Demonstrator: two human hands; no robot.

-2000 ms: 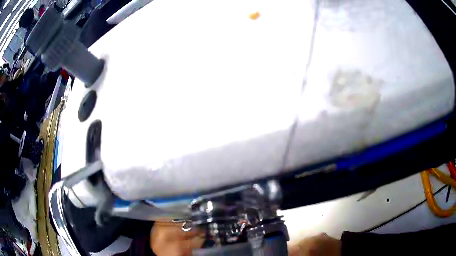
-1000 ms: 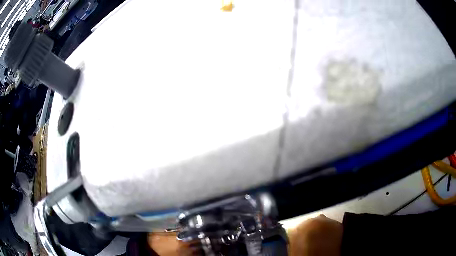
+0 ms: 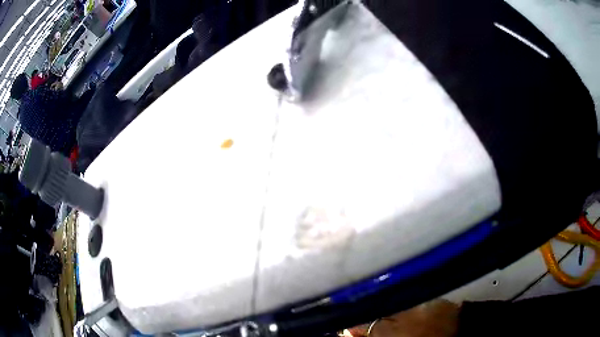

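Note:
The white sewing machine head (image 3: 197,217) with a blue stripe fills most of the picture. A thread (image 3: 265,197) runs down it from a blurred metal thread guide (image 3: 316,56). My right hand (image 3: 421,320) shows low at the bottom edge, below the head, partly cut off, with a black sleeve (image 3: 526,316). Its fingers are mostly hidden, so its grip cannot be told. My left hand is not in view. The needle area and any cloth under it are out of sight.
A black fabric band (image 3: 493,112) wraps the machine arm. Scissors with yellow (image 3: 551,266) and orange-red (image 3: 587,227) handle loops lie at the right. A grey ribbed knob (image 3: 56,181) stands at the left. A person (image 3: 49,112) in dark dotted clothing is at the back left.
The view has shifted, so the machine head sits lower and the thread guide and black band show more. My left hand has left the picture; my right hand is lower in it.

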